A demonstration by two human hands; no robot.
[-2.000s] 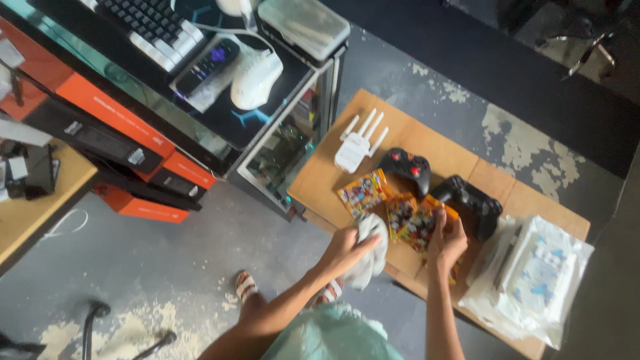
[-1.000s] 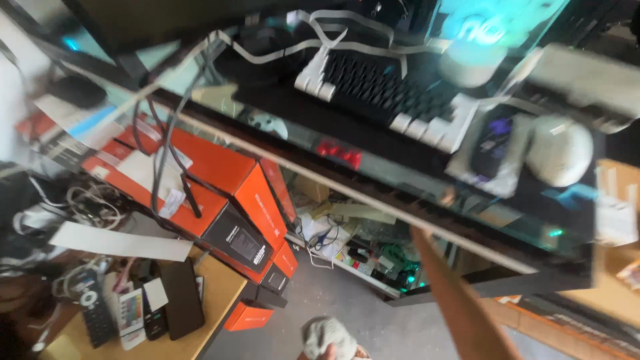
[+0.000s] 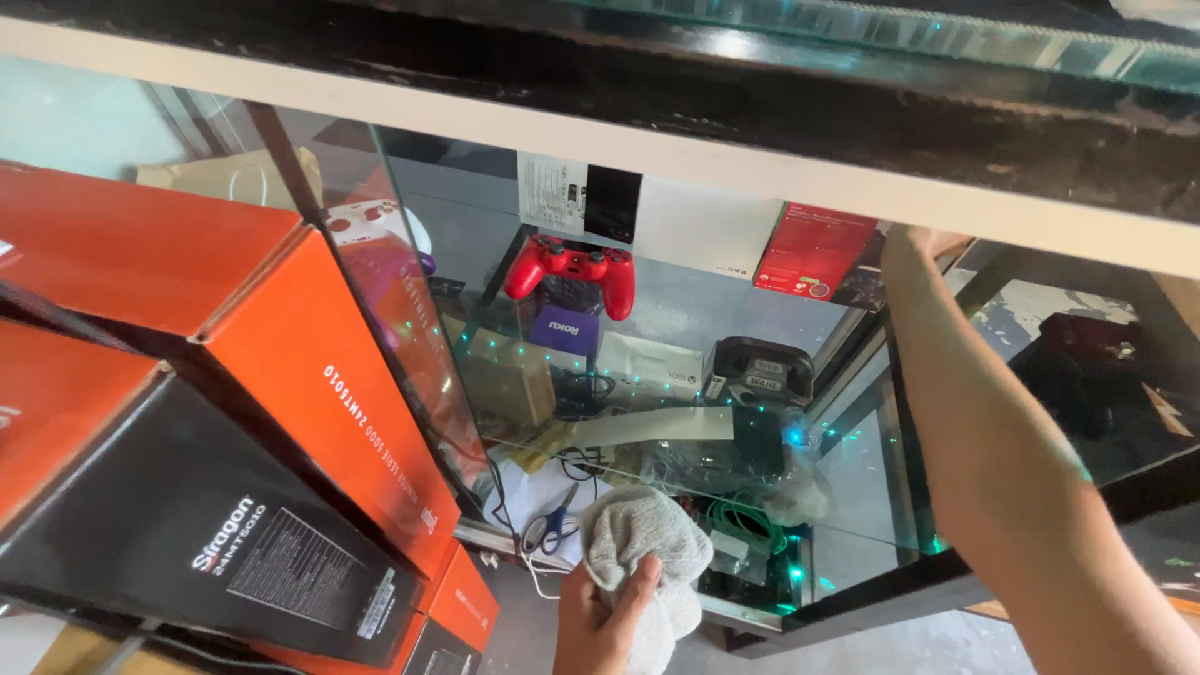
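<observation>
My left hand (image 3: 609,609) grips a bunched grey cloth (image 3: 647,544) at the bottom middle, in front of a glass display case. My right hand (image 3: 923,242) reaches into the case at the upper right, beside a red box (image 3: 816,248); its fingers are mostly hidden by the case's frame and the box, so its hold cannot be made out. Left of that box stand a white box (image 3: 698,225) and a red game controller (image 3: 574,272) on the glass shelf. Lower down are a purple Roku box (image 3: 565,330), a white Xbox box (image 3: 652,361) and a black device (image 3: 764,366).
Stacked orange and black Siragon boxes (image 3: 309,394) crowd the left side. The case's pale upper rail (image 3: 656,155) crosses above my hands. Blue-handled scissors (image 3: 551,527), cables and plastic bags lie in the lower part. A dark case edge (image 3: 881,586) runs at the lower right.
The view has swung from the wooden table to the display case and come closer. My right hand, over orange packets two seconds ago, is now inside the case. The cloth remains in my left hand.
</observation>
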